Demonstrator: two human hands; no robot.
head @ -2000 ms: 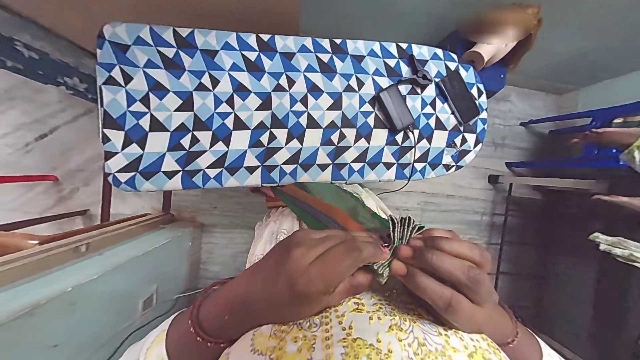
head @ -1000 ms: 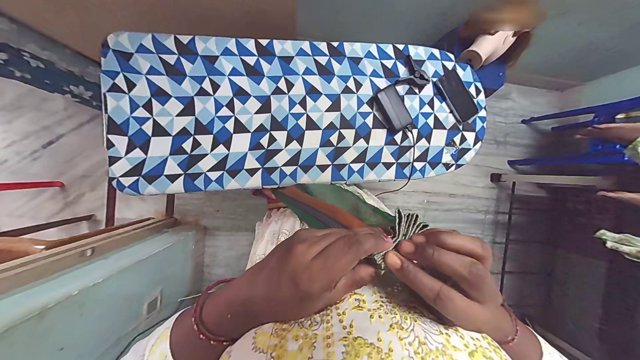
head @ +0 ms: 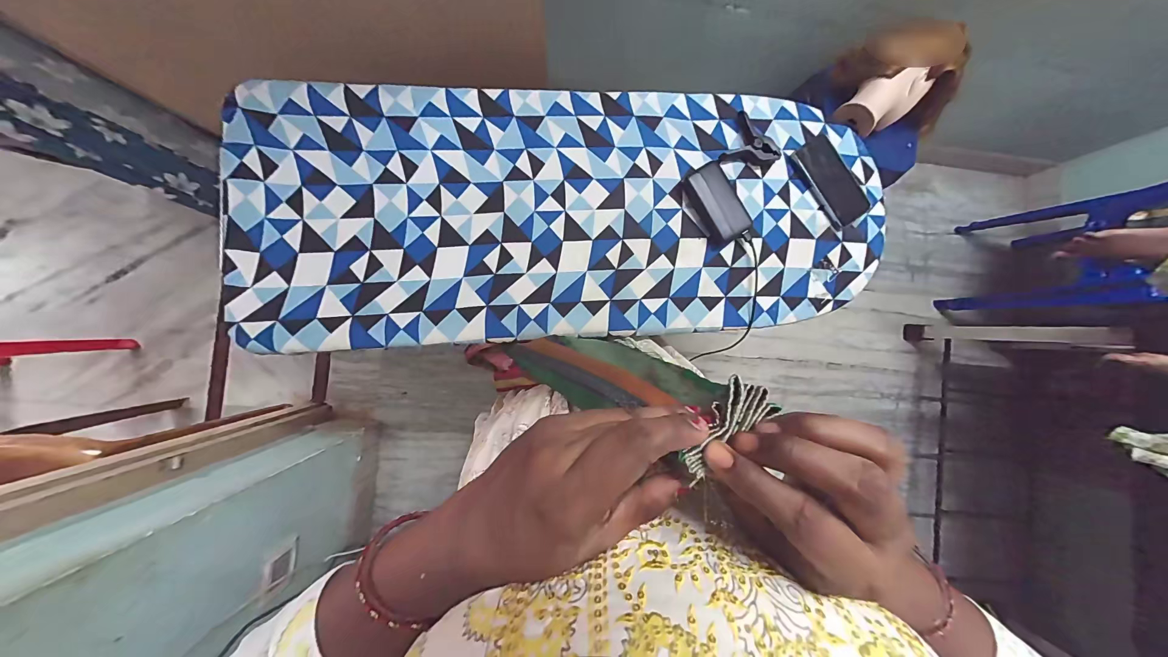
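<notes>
My left hand (head: 584, 488) and my right hand (head: 821, 497) pinch a pleated fabric edge (head: 741, 411) between their fingertips, close to my body. The folds are narrow, stacked and dark green with pale edging. From them a green cloth with an orange and a grey stripe (head: 611, 374) hangs down toward the near side of the ironing board. The ironing board (head: 511, 219) lies beyond both hands, under a cover of blue, black and white triangles. My fingers hide part of the pleats.
On the board's right end are a black power adapter (head: 718, 203) with a cable, a black phone-like device (head: 830, 181) and a black clip (head: 759, 146). A mannequin head (head: 885, 96) stands behind. Blue plastic chair parts (head: 1049, 297) and another person's arm (head: 1109, 244) are at right.
Both hands stay at the pleats, with small finger movements. The folds spread upward more above my fingertips than one second ago.
</notes>
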